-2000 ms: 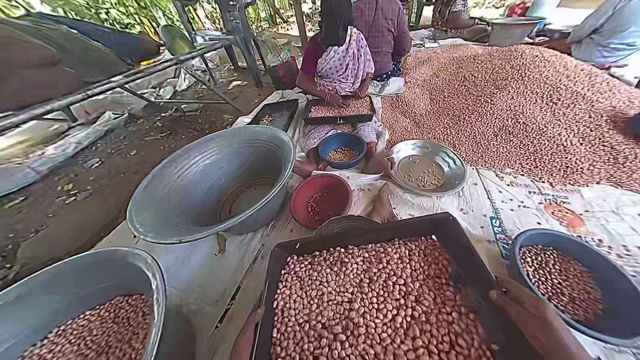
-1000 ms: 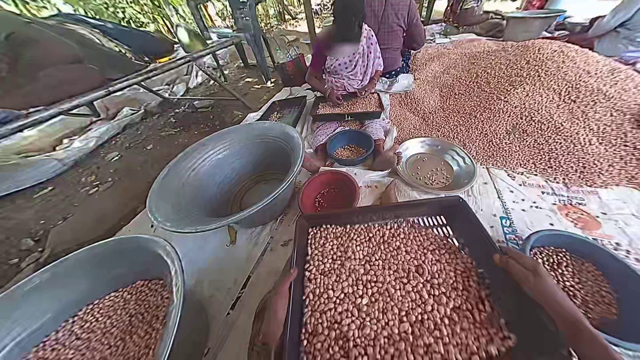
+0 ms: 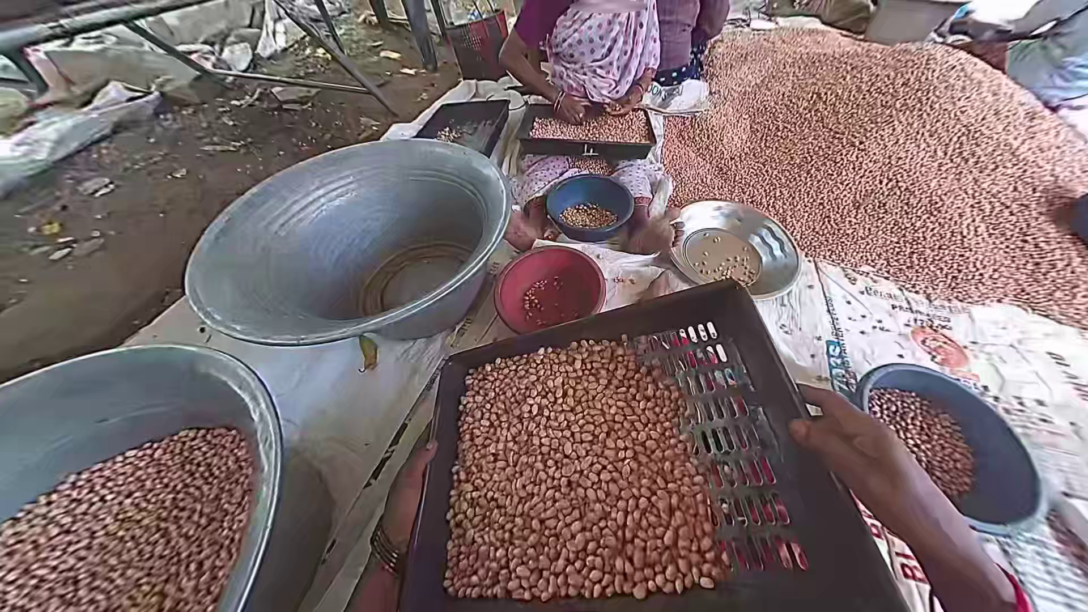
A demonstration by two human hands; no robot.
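Observation:
A black slotted plastic tray (image 3: pixel 816 501) is held up in front of me, its right side tilted so that bare slots show there. Reddish-brown nuts or seeds (image 3: pixel 578 476) lie massed over its left and middle part. My left hand (image 3: pixel 406 501) grips the tray's left edge, a bangle at the wrist. On the right edge my right hand (image 3: pixel 850 438) holds on, thumb over the rim. Just beyond the tray stands a red bowl (image 3: pixel 586 293) with a few kernels. A blue-grey tub (image 3: pixel 1003 476) of nuts is right of my right hand.
A large metal basin (image 3: pixel 289 246) stands at left, and another basin (image 3: pixel 263 476) holds nuts nearer me. Ahead, a person (image 3: pixel 595 51) sits behind a black tray (image 3: pixel 586 149), a blue bowl (image 3: pixel 612 191) and a steel bowl (image 3: pixel 778 263). A big nut heap (image 3: pixel 892 153) spreads at right.
The nuts have shifted toward the tray's left side, uncovering more slots at its right. The tray is now turned and tilted, still between both hands.

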